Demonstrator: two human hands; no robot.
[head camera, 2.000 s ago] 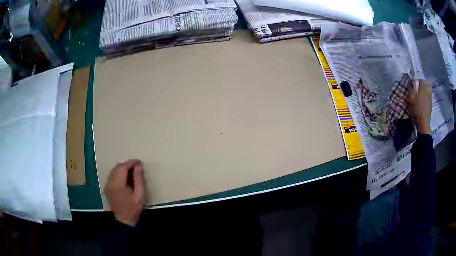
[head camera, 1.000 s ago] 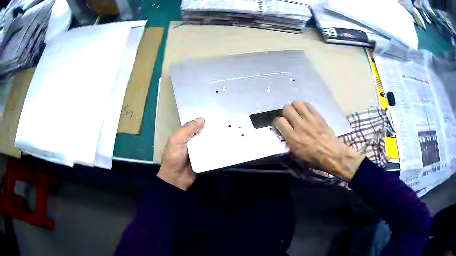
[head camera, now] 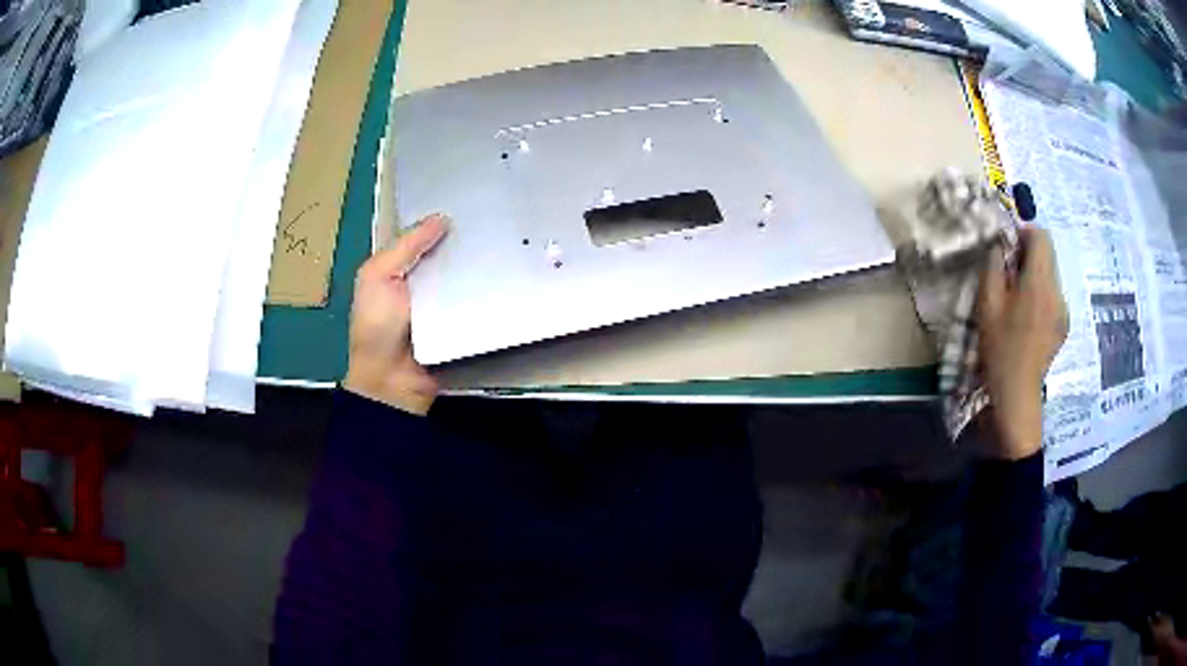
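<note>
A silver-grey metal panel (head camera: 521, 286) with a dark rectangular cutout, small studs and a thin groove line lies over the tan cardboard sheet (head camera: 833, 332), tilted, its front edge above the board. My left hand (head camera: 388, 312) grips the panel's lower left corner, thumb on top. My right hand (head camera: 1022, 325) is right of the panel, off it, and holds a crumpled checked cloth (head camera: 957, 228), which is blurred. The fingers of my right hand are partly hidden by the cloth.
White protective sheets (head camera: 143, 195) lie at left over brown cardboard (head camera: 319, 195). Newspaper (head camera: 1080, 260) covers the right side, with a small black object (head camera: 1024, 200) beside a yellow strip (head camera: 985, 130). A red stool (head camera: 78, 488) stands on the floor at left.
A panel, absent two seconds ago, came into my left hand. Since one second ago, my right hand has moved off the panel to the right with the cloth. The view has shifted.
</note>
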